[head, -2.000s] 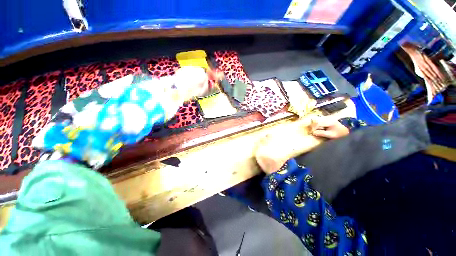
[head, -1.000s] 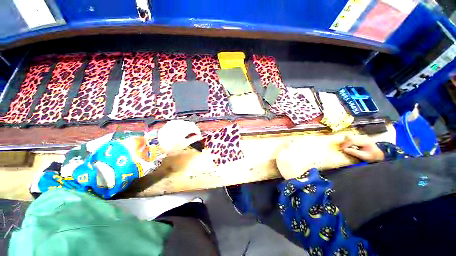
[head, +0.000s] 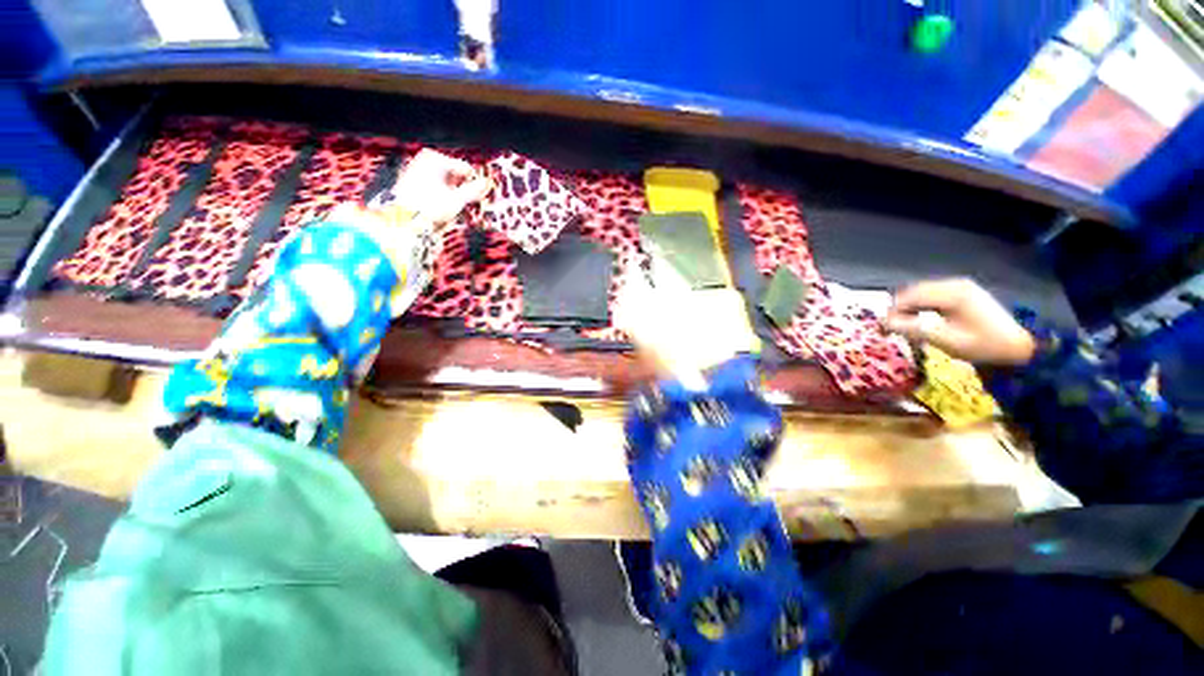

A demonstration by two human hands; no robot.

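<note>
My left hand (head: 440, 188), pale in glare, comes from a green sleeve and a blue patterned oversleeve at the lower left. It grips the left edge of a leopard-print piece (head: 531, 205) over the press bed. The piece is tilted beside a dark grey square (head: 570, 277). My right hand is not in view. Leopard-print strips (head: 258, 205) lie side by side on the bed. A yellow piece (head: 684, 185) lies partly under an olive-grey piece (head: 684, 247).
Another person's two hands, in navy patterned sleeves, reach over the bed's right half. That person's dark apron (head: 951, 555) is at the lower right. A wooden ledge (head: 528, 489) runs along the bed's front. The blue press body (head: 739, 60) stands behind.
My left hand has carried the leopard-print piece from over the wooden ledge to above the strips. The other person's hands have moved from the ledge onto the bed. The view has turned left.
</note>
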